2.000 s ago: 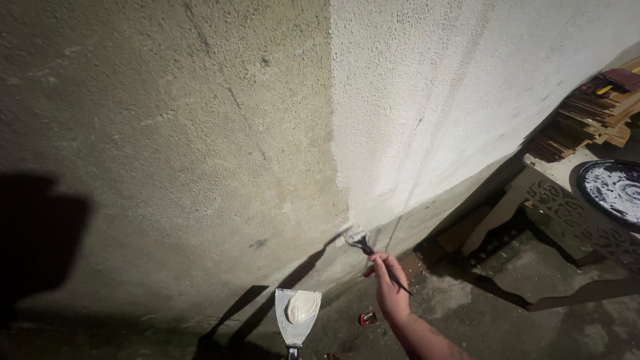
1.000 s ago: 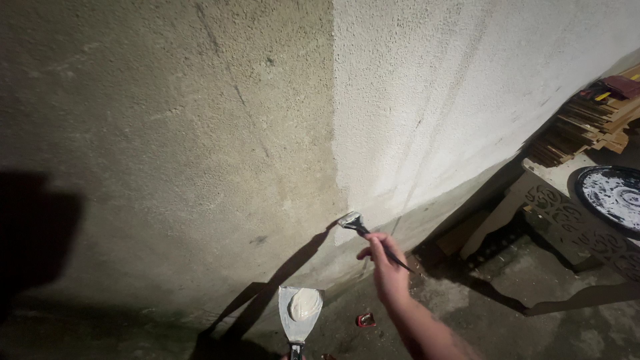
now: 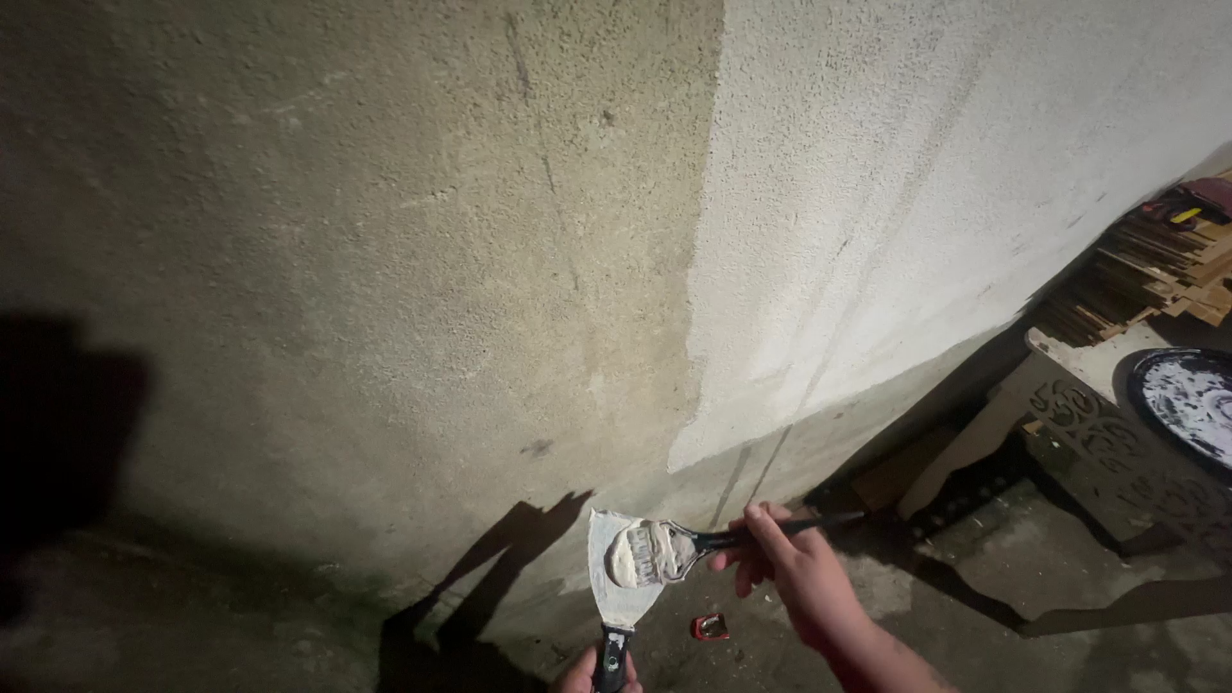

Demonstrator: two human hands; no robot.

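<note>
My right hand [image 3: 784, 568] grips the black handle of a paintbrush [image 3: 674, 551], whose coated head points left and rests on the white paste [image 3: 628, 558] on a putty knife. At the bottom edge, my left hand [image 3: 582, 671] is closed around the black handle of that putty knife [image 3: 626, 602], blade upward. Behind them rises a rough wall [image 3: 433, 289], bare and grey-beige on the left. Its right part carries a white coat [image 3: 828, 192] with a fairly straight upright edge and an uneven lower edge above a grey strip.
At the right stands a table with a scroll-cut apron [image 3: 1088, 414], bearing a round black tray [image 3: 1141, 380] smeared with white. Thin wooden strips [image 3: 1155, 279] are piled behind it. A small red object [image 3: 710, 628] lies on the concrete floor. Dark shadows fall across the wall's lower left.
My right hand has brought the brush down from the lower edge of the white coat to the paste on the putty knife. The white coat now reaches slightly farther down at its lower left corner.
</note>
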